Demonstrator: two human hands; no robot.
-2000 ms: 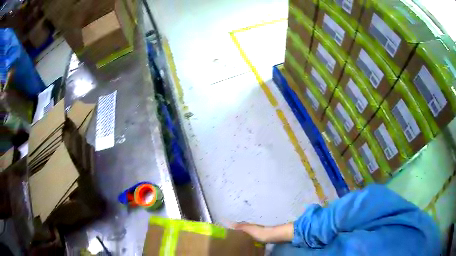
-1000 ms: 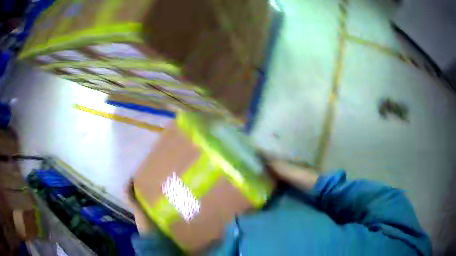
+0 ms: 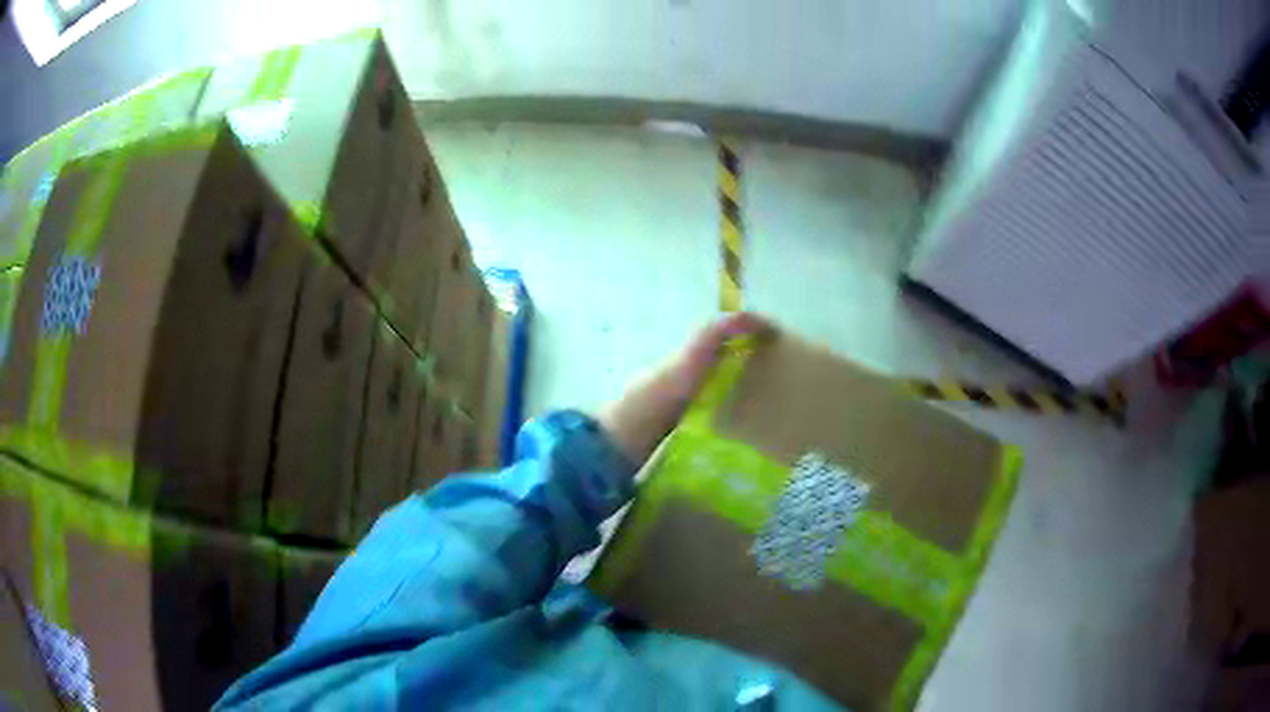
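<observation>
A closed shipping carton [image 3: 871, 417] is held off the floor, tilted, at the centre right. Yellow-green tape [image 3: 717, 473] crosses its face and runs along its edges. A speckled grey-white patterned label [image 3: 811, 520] lies over the tape. My left hand [image 3: 676, 390] grips the carton's upper left corner, its fingertips at the top edge. The blue sleeve reaches in from the lower left. My right hand is not in view. The carton's underside and far side are hidden.
Stacked taped cartons [image 3: 230, 348] fill the left, beside a blue pallet edge [image 3: 518, 365]. Yellow-black floor tape [image 3: 730, 223] runs behind the carton. A white ridged cabinet [image 3: 1093, 209] stands upper right, with a red object [image 3: 1219, 334] beside it. A wall is at the back.
The view has turned from the bench to the far side of the stack. The carton has left the bench area and is carried, now right of the stack. My right hand has gone out of view.
</observation>
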